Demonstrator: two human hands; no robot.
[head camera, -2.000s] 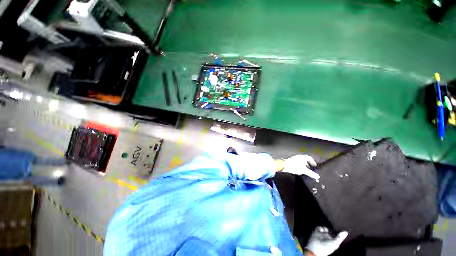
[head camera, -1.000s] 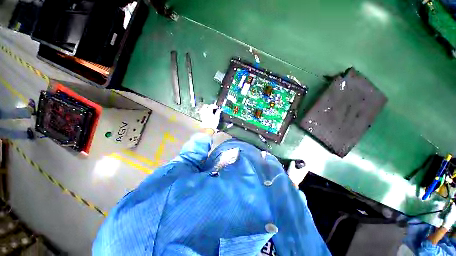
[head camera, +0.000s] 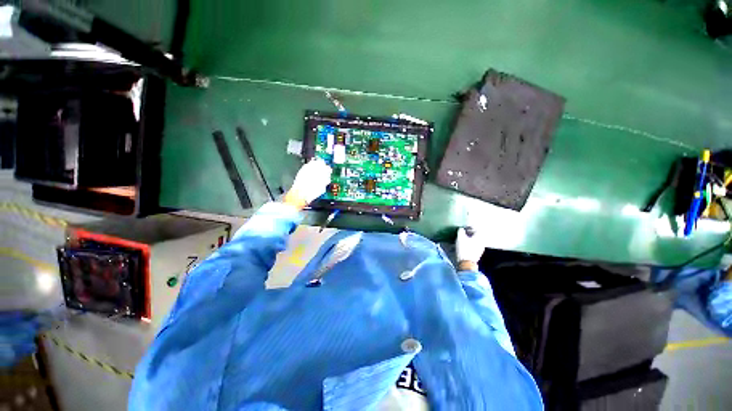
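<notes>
A green circuit board (head camera: 373, 168) crowded with parts lies in a black pallet (head camera: 365, 120) on the green bench mat (head camera: 265, 108). My left hand (head camera: 309, 183), in a white glove, is at the board's left part, over its lower left corner; its fingertips hide what they touch, so I cannot tell whether it grips. My right hand (head camera: 469, 244), also gloved, is small at the bench's front edge, right of the pallet; its fingers are unclear. A dark foam pad (head camera: 504, 140) lies tilted on the mat, right of the pallet.
Two dark bars (head camera: 232, 169) lie left of the pallet. A black bin (head camera: 148, 144) stands at the far left, above an AGV (head camera: 180, 249) carrying a pallet. Black foam blocks (head camera: 622, 329) stand at lower right. Tools (head camera: 697, 193) and a person's blue sleeve are far right.
The foam pad has come from the stack at the right onto the mat. My left hand has moved from the pallet's lower left corner onto the board. The view has turned.
</notes>
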